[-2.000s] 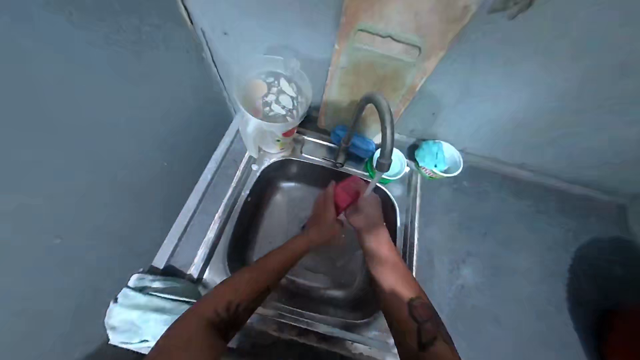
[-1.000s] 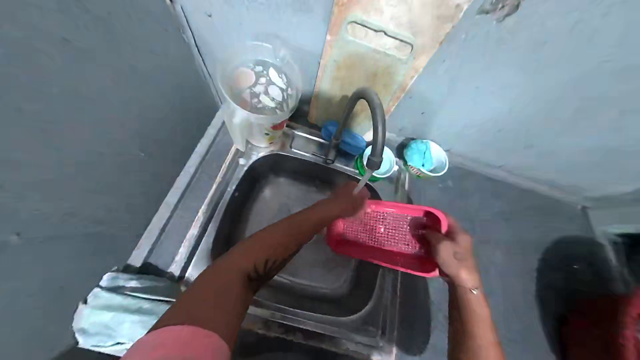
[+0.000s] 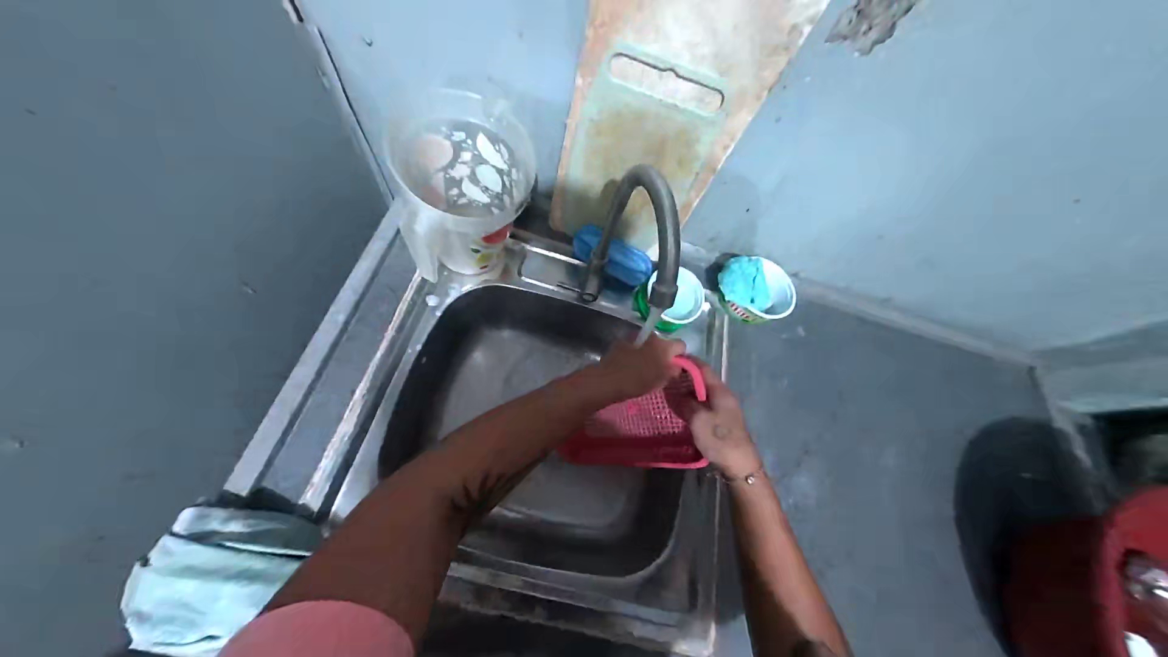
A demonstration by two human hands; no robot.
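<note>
A pink perforated plastic basket [image 3: 639,418] is tilted over the right part of a stainless steel sink [image 3: 529,493]. My right hand [image 3: 721,424] grips its right end. My left hand [image 3: 646,367] is at the basket's upper rim, under the tap; its fingers are partly hidden, so whether it grips the rim or rubs it does not show. Water runs from the curved grey faucet [image 3: 664,246] onto or close beside my left hand.
Behind the sink are a clear plastic pitcher [image 3: 461,182], a blue item [image 3: 613,255], a white tub [image 3: 680,297] and another tub [image 3: 776,290] holding a turquoise sponge or cloth. Cutting boards [image 3: 652,128] lean on the wall. A pale cloth [image 3: 214,579] hangs lower left; a red container [image 3: 1109,557] stands lower right.
The basket, held out to the right of the tap a second ago, is now further left over the sink and more tilted. My right hand has moved left with it.
</note>
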